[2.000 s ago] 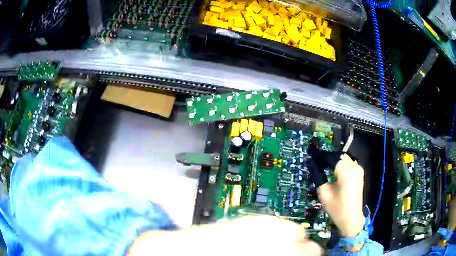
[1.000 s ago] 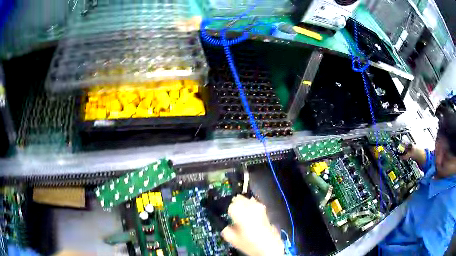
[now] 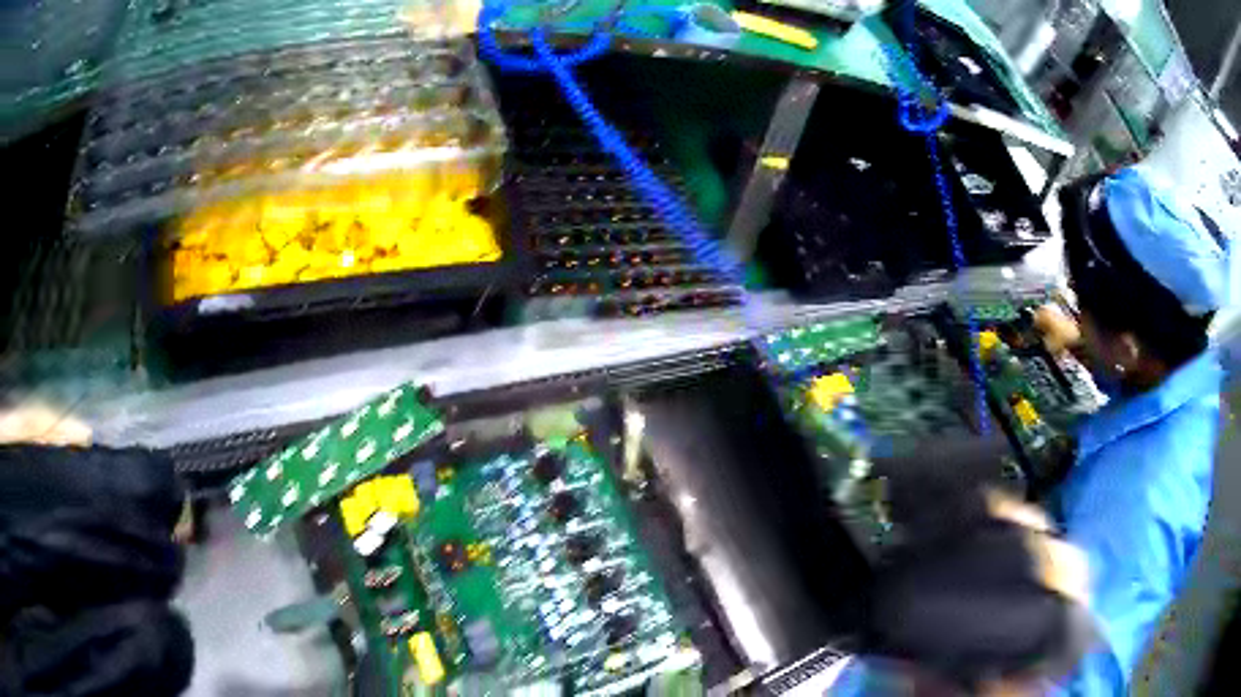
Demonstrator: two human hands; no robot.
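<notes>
The green main board [image 3: 470,579] lies in a dark pallet, with yellow box capacitors [image 3: 378,501] near its far left corner. A narrow green PCB [image 3: 338,459] lies slanted at the pallet's far left edge. My left hand [image 3: 89,565], with black finger coverings, is large and cut off at the left edge, left of the board. My right hand [image 3: 987,586] is a dark blur with some skin showing, right of the board and away from it. What either hand holds, if anything, cannot be made out.
A black bin of yellow blocks [image 3: 334,245] stands behind the line, with clear trays [image 3: 286,116] above it. Blue coiled cords [image 3: 619,157] hang across the view. More boards [image 3: 905,409] lie to the right, where a person in blue [image 3: 1157,436] works.
The view has shifted right since the first frame. My right hand has left the main board and moved right. My left hand now shows large at the left edge.
</notes>
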